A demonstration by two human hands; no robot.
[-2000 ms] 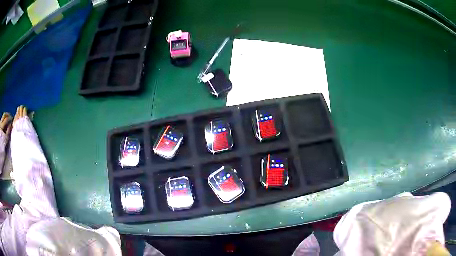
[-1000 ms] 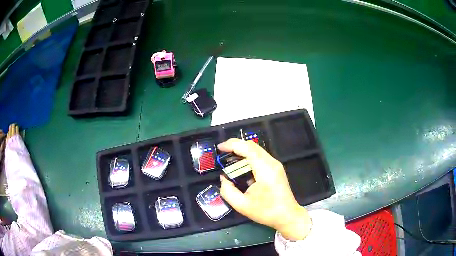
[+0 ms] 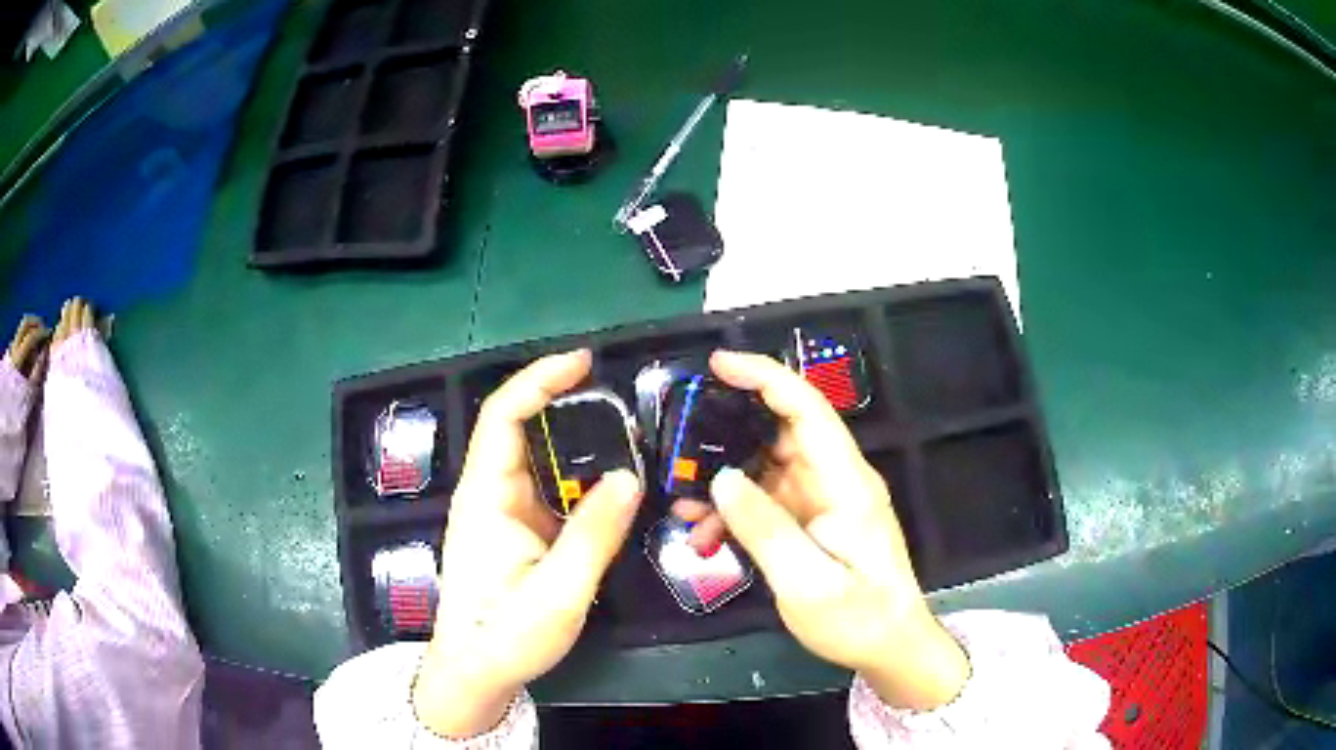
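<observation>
My left hand [image 3: 535, 550] holds a watch head [image 3: 589, 440] with a dark screen, a yellow line at its left edge and a small orange mark. My right hand [image 3: 821, 535] holds another watch head [image 3: 715, 440] with a dark screen, a blue line and an orange mark. Both are side by side above the black foam tray [image 3: 974, 425]. In the tray, watches with red, blue and white screens show at left [image 3: 402, 447], at lower left [image 3: 405, 586], below my right hand [image 3: 700, 569] and at right [image 3: 832, 369]. My hands hide the middle pockets.
Behind the tray are a pink tally counter [image 3: 561, 120], a clear pen [image 3: 681, 144], a separate dark watch unit [image 3: 677, 239] and a white paper sheet [image 3: 865, 198]. An empty foam tray [image 3: 349, 139] and blue mat [image 3: 132, 169] lie at upper left. Another person's sleeve [image 3: 103, 513] is at left.
One second ago only my right hand was visible, gripping a watch over the tray. Now both hands hold a watch each, with dark screens facing up. The view has shifted slightly.
</observation>
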